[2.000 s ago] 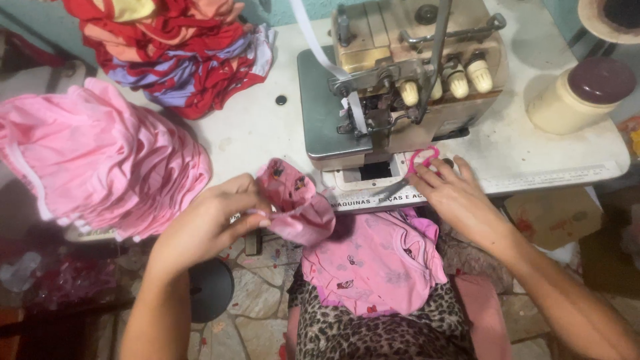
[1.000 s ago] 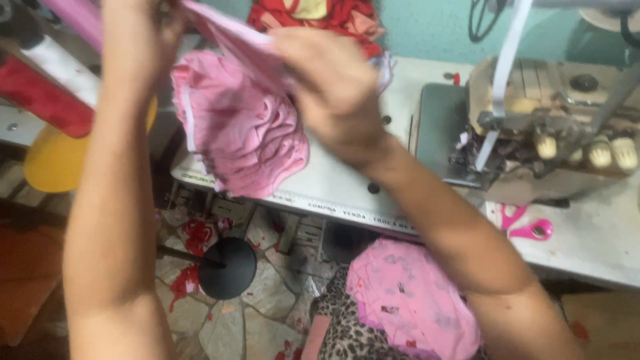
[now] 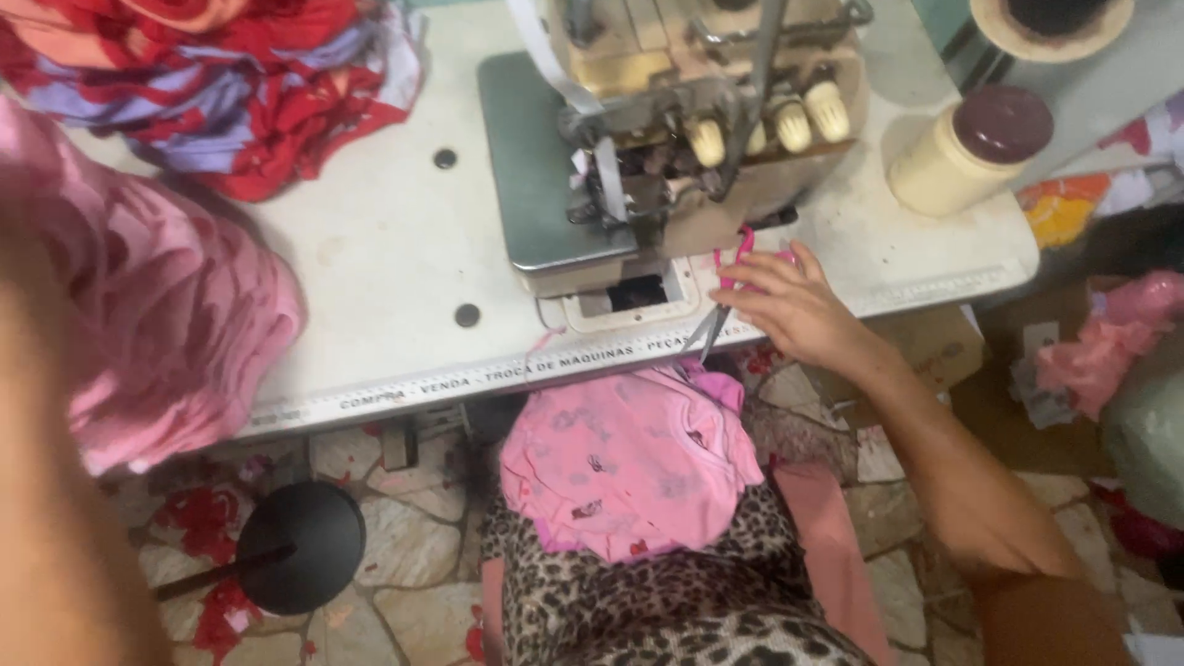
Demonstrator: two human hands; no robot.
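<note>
My right hand (image 3: pixel 786 301) rests over the pink handles of a pair of scissors (image 3: pixel 735 264) at the table's front edge, its fingers partly covering them; whether it grips them I cannot tell. The blades point down and left. My left forearm (image 3: pixel 65 444) rises along the left edge; the hand itself is out of view, near the pile of pink fabric pieces (image 3: pixel 185 305). Just behind the scissors stands an overlock sewing machine (image 3: pixel 684 120) with a white tape (image 3: pixel 550 55) running down into it. Pink printed cloth pieces (image 3: pixel 620 462) lie on my lap, over leopard-print clothing.
A heap of red, lilac and orange fabric (image 3: pixel 250 102) lies at the back left of the white sewing table (image 3: pixel 379 240). A cream jar with a dark lid (image 3: pixel 971 153) stands at the right. Below are a round black pedal or disc (image 3: pixel 301 546) and red scraps on the stone floor.
My right hand has moved from the fabric raised at the left to the scissors. My left hand has left the view. Both hands held up pink cloth one second ago.
</note>
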